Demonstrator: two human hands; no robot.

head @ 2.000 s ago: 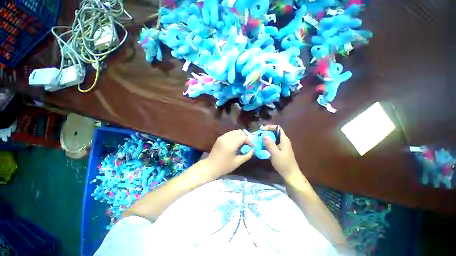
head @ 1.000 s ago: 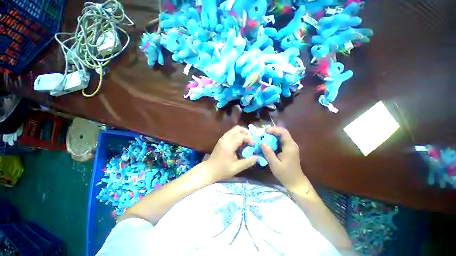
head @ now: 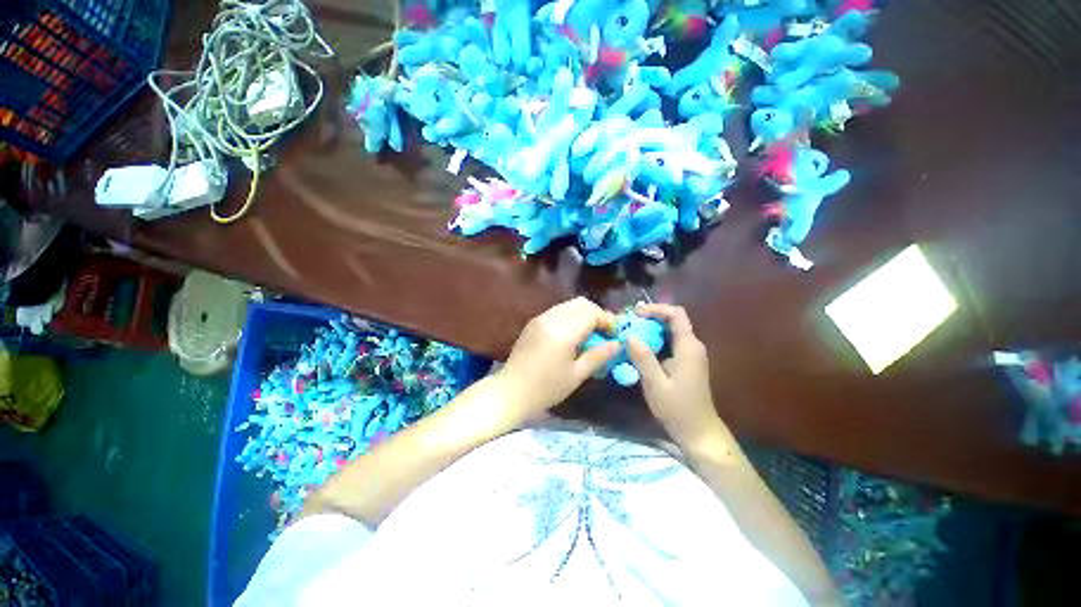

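Observation:
A small sky-blue plush toy [head: 625,370] is held between my two bare hands above the table's front edge. My left hand [head: 555,353] grips its left side with thumb and fingers. My right hand [head: 678,370] grips its right side, with the thumb on the blue body. The fingers cover much of the toy. A thin dark tip shows just above the right fingers; the rest of it is hidden. A heap of blue and pink plush toys [head: 569,142] lies on the far side of the brown table [head: 356,261].
A blue crate [head: 229,474] full of toys stands at lower left. A coiled pale cable [head: 243,95] with white power blocks [head: 133,186] lies at upper left. A cream card [head: 891,308] and another toy [head: 1049,397] lie at right. More toys [head: 889,540] show below the table.
The toy has been turned between my hands; it shows a rounder blue side than a second ago. Both hands stay in nearly the same place. The surroundings have shifted slightly right in view.

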